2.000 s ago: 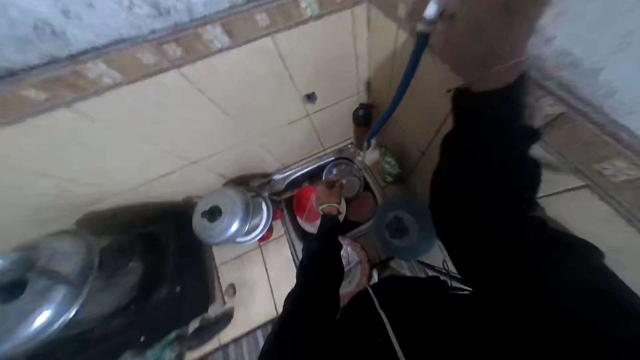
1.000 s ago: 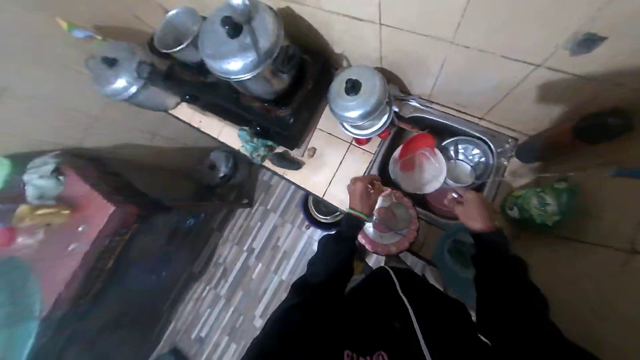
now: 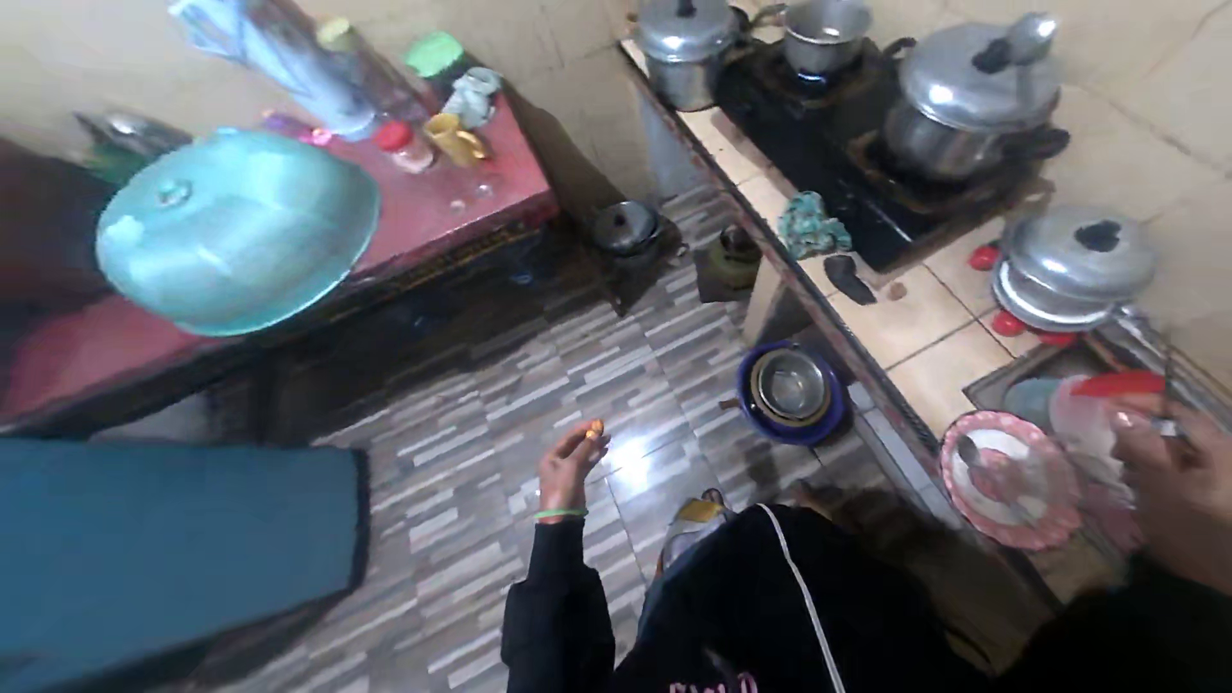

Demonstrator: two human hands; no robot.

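My left hand, with a green band at the wrist, is raised over the floor, its fingertips closed on a small orange piece. At the right edge, my right hand is blurred over the sink; something thin shows at its fingers, and I cannot tell whether it is held. Beside that hand are a red item and a pale bowl. A pink-rimmed plate with a spoon on it lies at the near side of the sink.
The gas stove holds metal pots, with a flame under one. A lidded pot stands by the sink. A blue basin with metal bowls is on the floor. To the left, a red table bears a turquoise cover and cups.
The view has swung left. My left hand has left the pink-rimmed plate and is out over the floor with the orange piece. My right hand is still about the sink.
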